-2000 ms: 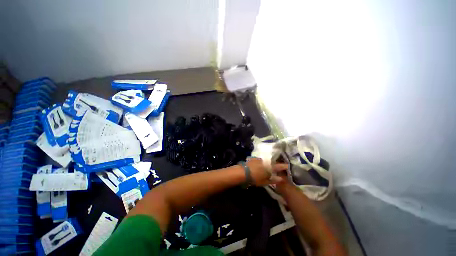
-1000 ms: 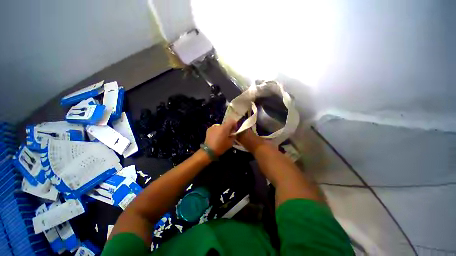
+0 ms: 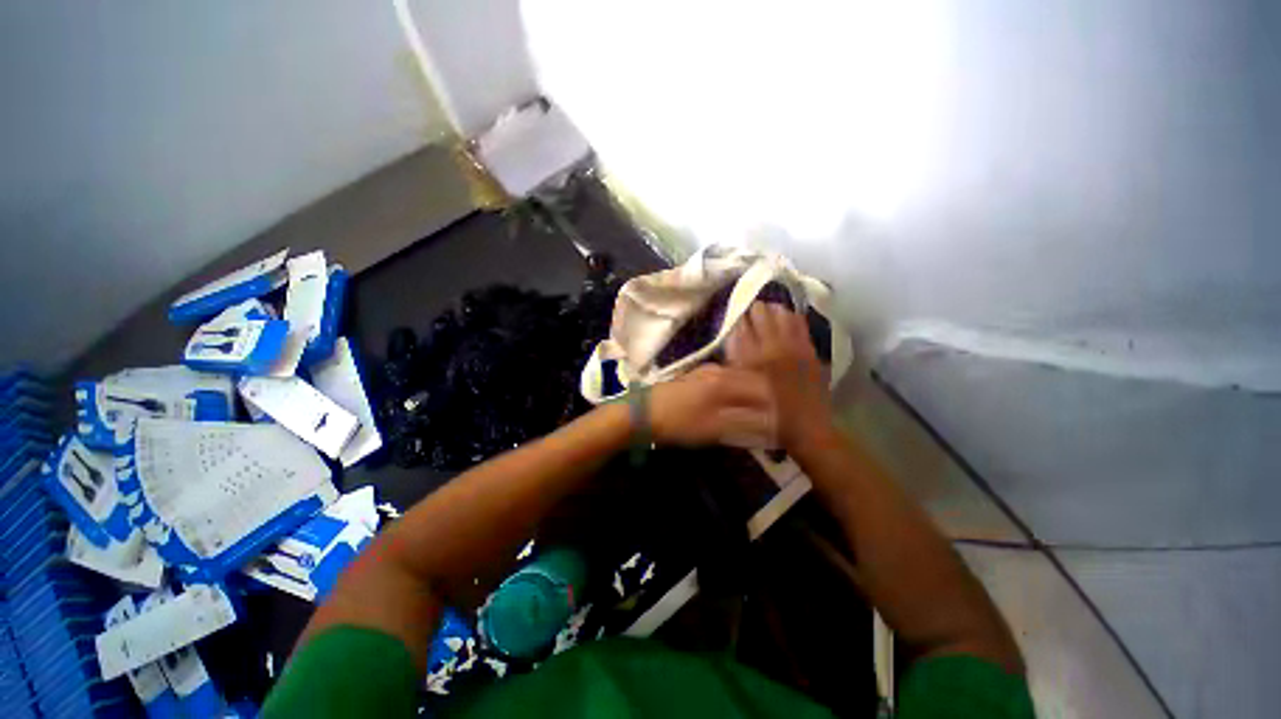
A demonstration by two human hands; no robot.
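Observation:
The cream tote bag (image 3: 660, 316) stands at the table's right corner with its mouth open and its handles up. My left hand (image 3: 710, 407) is at the near rim of the bag, its fingers bent; whether it grips the cloth is unclear. My right hand (image 3: 776, 358) reaches into the bag's opening, with its fingertips hidden or blurred. Something dark shows inside the bag. A tangled black pile of cable adapters (image 3: 485, 365) lies on the table left of the bag.
Blue-and-white retail boxes (image 3: 239, 337) lie heaped at left, with fanned printed sheets (image 3: 232, 478) on them. Rows of blue-edged boxes (image 3: 49, 562) line the far left. A teal bottle (image 3: 527, 611) stands near my body among white scraps (image 3: 632, 573). A white wall (image 3: 1124, 239) is at right.
The view has turned right since the oldest frame. My right hand has moved further over the bag's opening, and my left hand has shifted right along its near side. The bag's handles and cloth have changed shape.

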